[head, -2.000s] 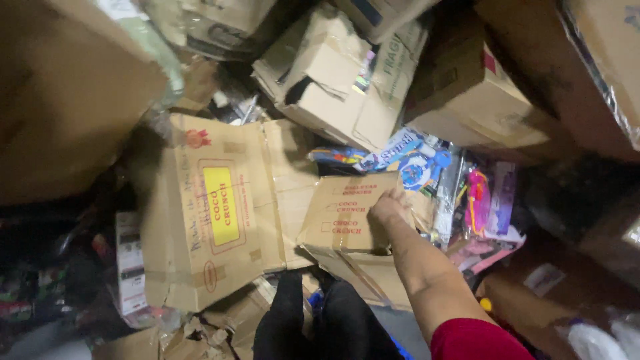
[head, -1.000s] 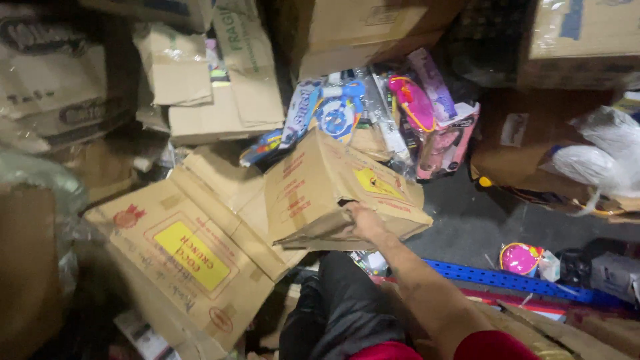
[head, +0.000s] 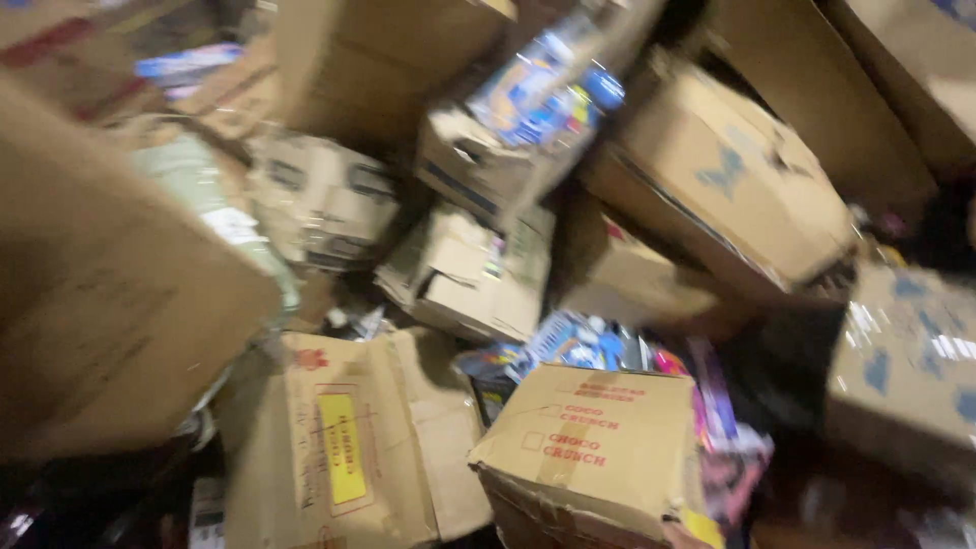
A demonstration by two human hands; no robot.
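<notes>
At the lower right of centre, a closed cardboard box with red print and a tape strip is tilted, its printed face towards me. A small part of my right hand shows at the bottom edge, holding the box by its lower right corner, beside a yellow patch; the rest of the hand is out of frame. Left of this box lies a flattened or opened cardboard carton with a yellow printed panel and handwriting. Packaged toys in blue and pink show just behind the held box. My left hand is not in view.
Cardboard boxes crowd the view: a large one at the left, a worn one at centre, a taped one at upper right and another at the right edge. A clear bag of blue items lies above centre. The picture is blurred.
The view has swung up and left since a second ago. My right hand, fully visible on the box before, now shows only partly at the bottom edge.
</notes>
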